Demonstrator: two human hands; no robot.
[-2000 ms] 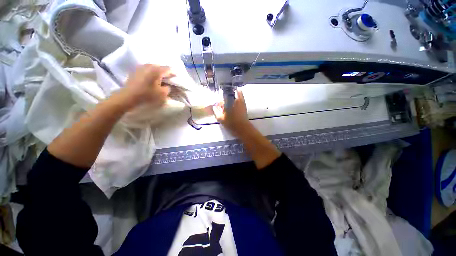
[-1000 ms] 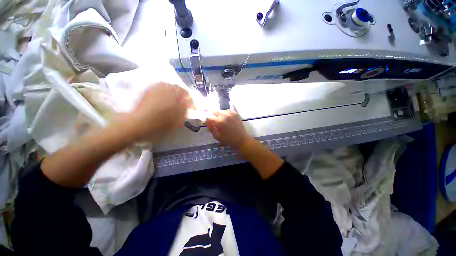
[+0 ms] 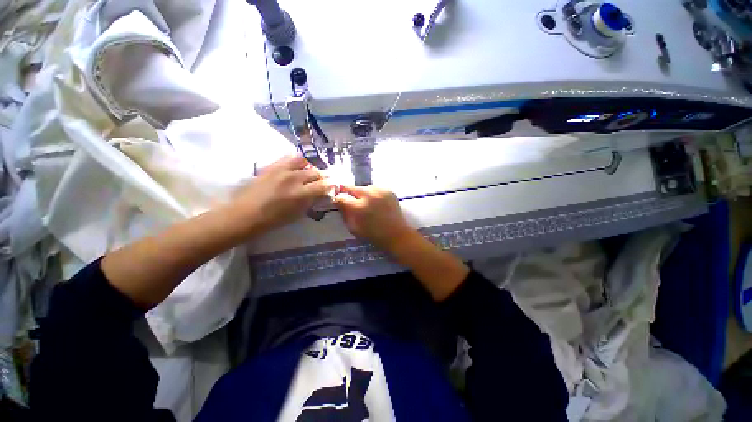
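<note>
The off-white garment cloth [image 3: 194, 173] lies heaped left of the sewing machine [image 3: 462, 66] and hangs over the table's front edge. My left hand [image 3: 284, 191] is at the cloth's right end, just below the presser foot area [image 3: 320, 157], fingers closed on the cloth. My right hand [image 3: 371, 213] is next to it, its fingertips pinching a small bit of the cloth edge [image 3: 334, 191]. The fingertips of both hands nearly touch. Lamp glare washes out the cloth and the needle, so the exact edge is hard to see.
The white sewing table has a grey ruler-marked front edge [image 3: 495, 235]. A pale crumpled cloth heap [image 3: 561, 305] lies below the table at right, beside a dark blue surface [image 3: 697, 288]. More pale cloth [image 3: 25, 165] is heaped at far left. A blue-centred knob [image 3: 610, 16] tops the machine.
My left hand has moved right and down from over the cloth to the needle area, beside my right hand. My right hand has drawn slightly back from the presser foot.
</note>
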